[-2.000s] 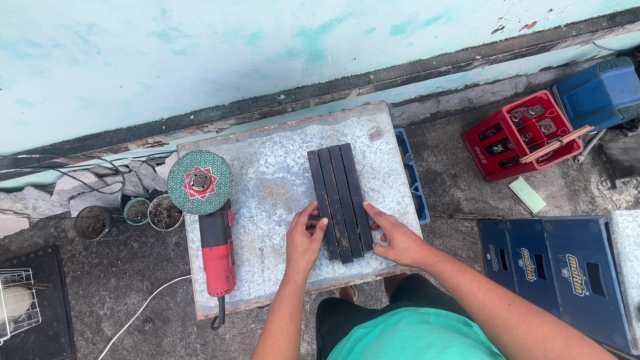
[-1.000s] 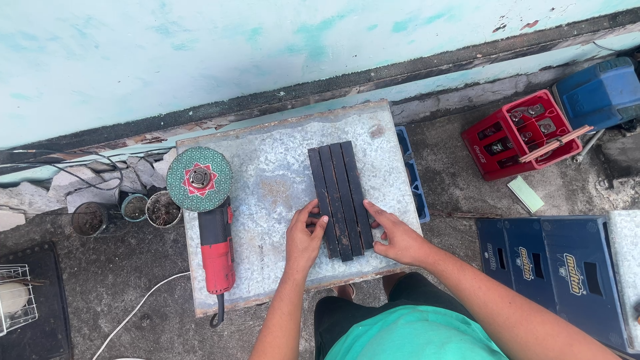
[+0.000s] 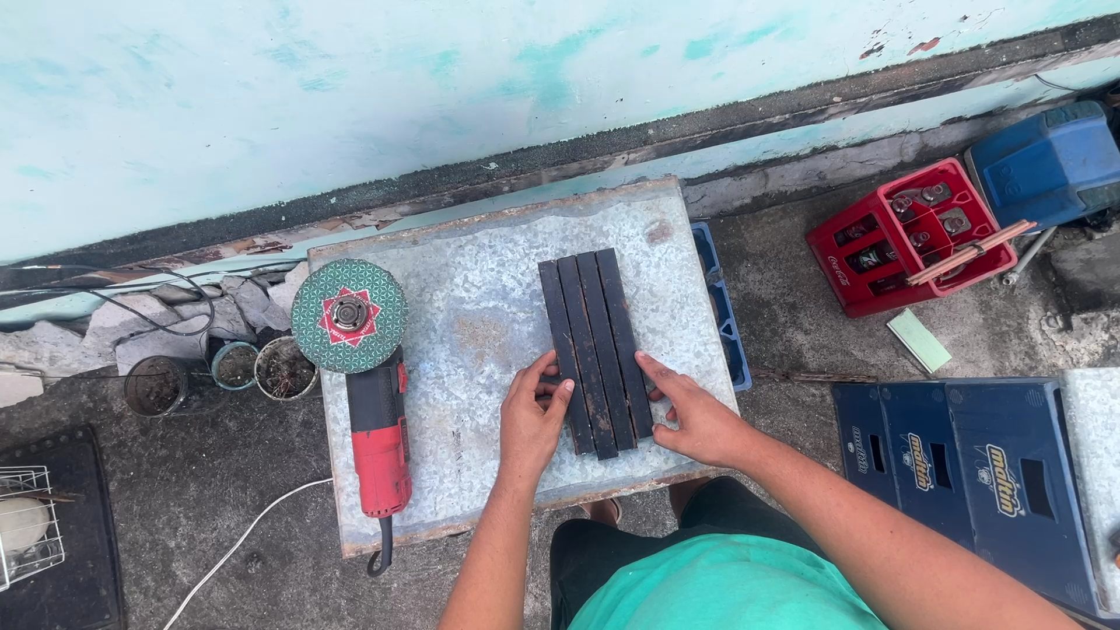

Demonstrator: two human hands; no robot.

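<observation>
Several dark, rust-specked metal bars (image 3: pixel 595 350) lie side by side on a galvanized sheet-metal tabletop (image 3: pixel 481 262), their ends slightly uneven. My left hand (image 3: pixel 535 416) touches the lower left edge of the row with thumb and fingers. Against the lower right edge rests my right hand (image 3: pixel 696 416), its index finger along the outer bar and the other fingers curled. Neither hand lifts the bars. A red and black angle grinder (image 3: pixel 381 446) with a green patterned disc (image 3: pixel 350 315) lies at the table's left side, disc end toward the wall.
A painted wall (image 3: pixel 350 105) runs behind the table. Pots of soil (image 3: pixel 286 367) and broken concrete stand at left; a white cable (image 3: pixel 249 529) crosses the ground. At right are a red bottle crate (image 3: pixel 910 236), a blue plastic container (image 3: pixel 1050 166) and dark blue crates (image 3: pixel 919 455).
</observation>
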